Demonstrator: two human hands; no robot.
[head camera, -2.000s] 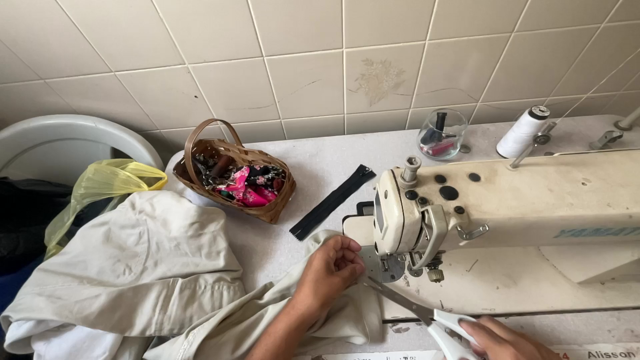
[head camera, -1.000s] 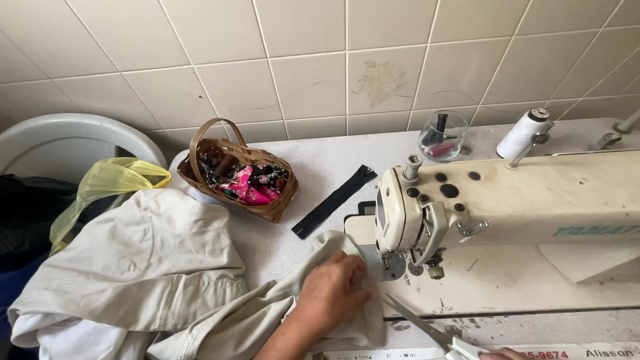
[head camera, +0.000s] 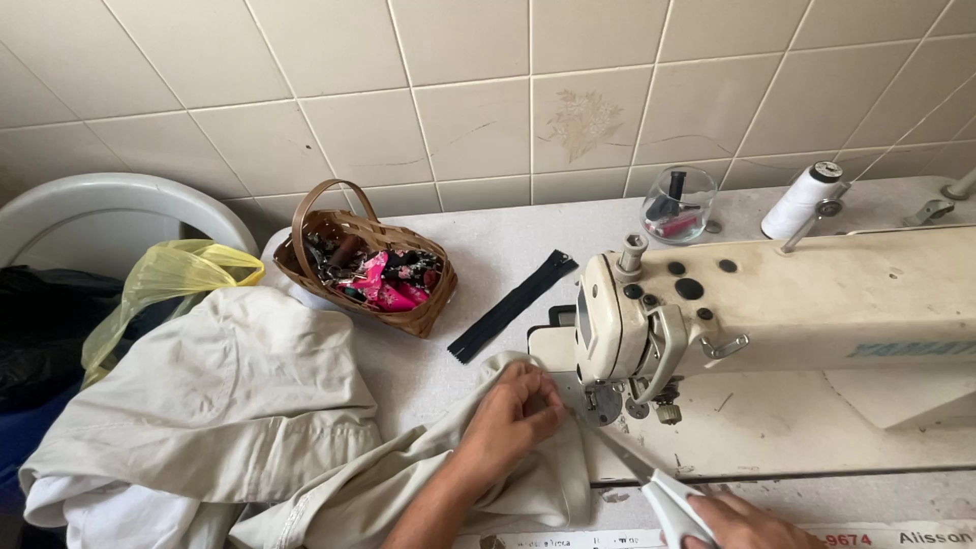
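Observation:
My left hand (head camera: 518, 415) pinches the edge of light beige cloth trousers or a similar garment (head camera: 297, 427), just left of the needle area of a cream sewing machine (head camera: 762, 297). In my right hand (head camera: 743, 518), at the lower right, is a pair of scissors with white handles (head camera: 675, 507). Their blades point up and left toward the cloth edge and my left fingertips. Whether the blade tips touch the cloth cannot be told. A black zipper (head camera: 511, 306) lies flat on the table, behind the cloth and left of the machine head.
A wicker basket (head camera: 435, 316) with pink floral fabric stands at the back. Behind the machine are a glass (head camera: 677, 206) holding small items and a white thread cone (head camera: 797, 202). A grey tub (head camera: 137, 183) with a yellow plastic bag (head camera: 164, 274) is at left. Tiled wall behind.
Since one second ago, the scissors have come further into view and nearer my left hand. My left hand, which lay lower over the cloth then, now has its fingers pinched at the cloth's edge.

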